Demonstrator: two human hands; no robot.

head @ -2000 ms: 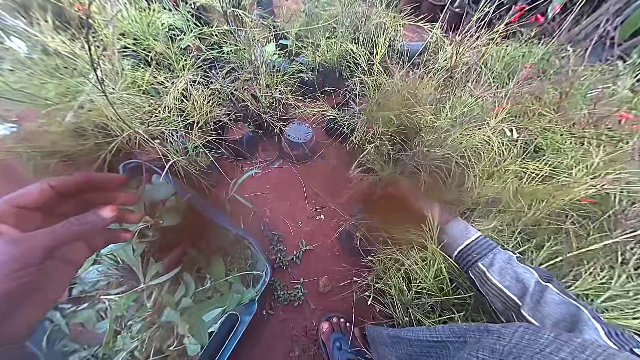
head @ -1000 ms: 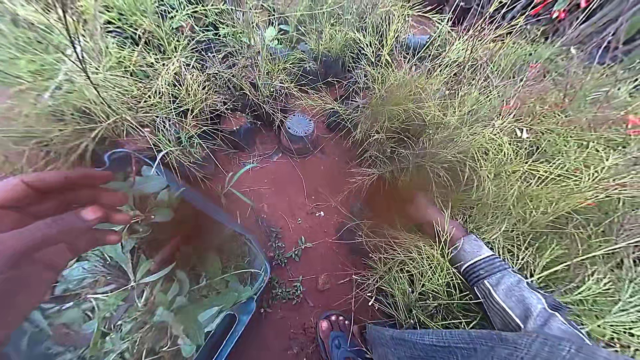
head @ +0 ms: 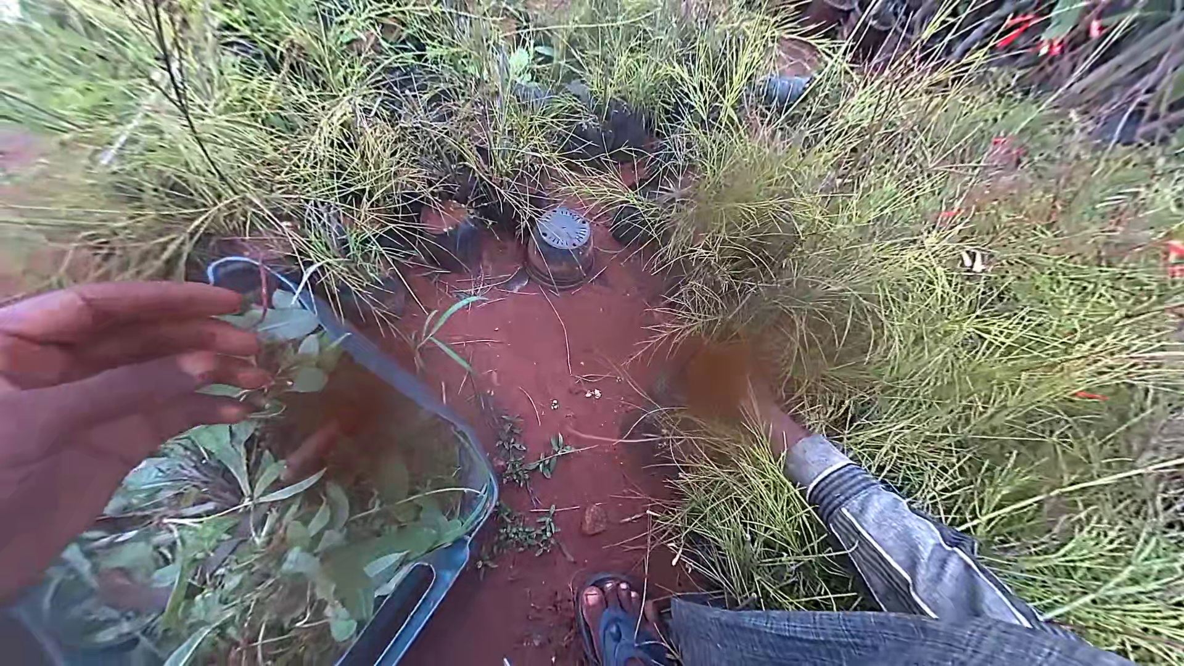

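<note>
My left hand (head: 120, 370) is raised at the left, fingers apart with nothing between them, over the edge of a blue plastic basin (head: 421, 393). Leafy pulled plants (head: 268, 518) fill this basin. My right hand (head: 726, 379) reaches down into the fine-leaved grassy plants (head: 888, 305) on the right; a brown blur covers its fingers, so what it touches or holds is hidden. A grey sleeve with stripes covers that forearm.
An upside-down plastic pot (head: 562, 245) sits on the red soil (head: 583, 351) ahead. Dark plant pots (head: 458, 240) stand among grassy plants beyond it. Small weeds (head: 527, 453) grow on the path, near a foot in a blue sandal (head: 620, 629).
</note>
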